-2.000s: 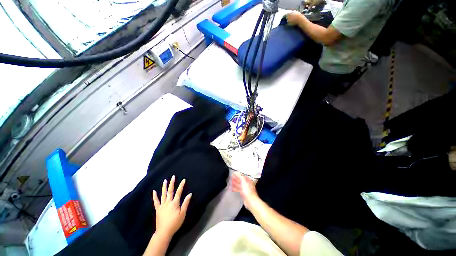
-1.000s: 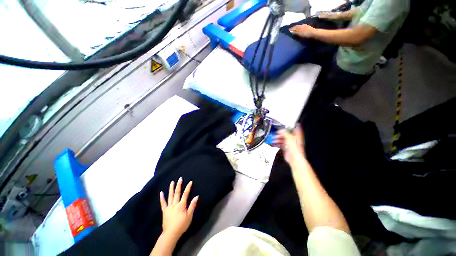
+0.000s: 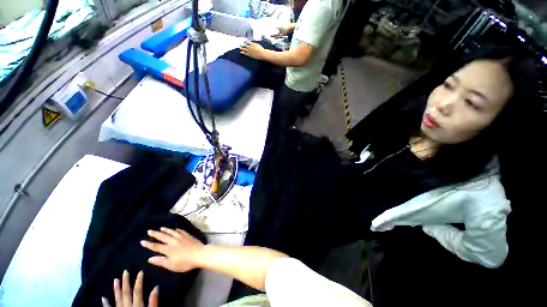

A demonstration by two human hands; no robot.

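A black garment [image 3: 129, 204] lies spread over the board on the white ironing table [image 3: 51, 222]. My right hand [image 3: 174, 249] rests flat on it with fingers spread, near its rounded end. My left hand [image 3: 133, 292] is at the bottom edge of the picture, partly cut off, with fingers apart over the black cloth. The steam iron [image 3: 217, 180] with its orange-brown handle stands on a stained whitish cloth [image 3: 231, 213], beyond my right hand. Neither hand touches the iron.
Dark hoses [image 3: 195, 90] run up from the iron. Beyond is a second white table [image 3: 240, 123] with a blue padded board [image 3: 219, 84], where a person [image 3: 309, 45] works. Another person [image 3: 462, 180] is close on the right. Black garments [image 3: 294, 192] hang beside my table.
My right hand has come back from near the iron onto the black garment. The view has turned right, and a person on the right now shows fully.
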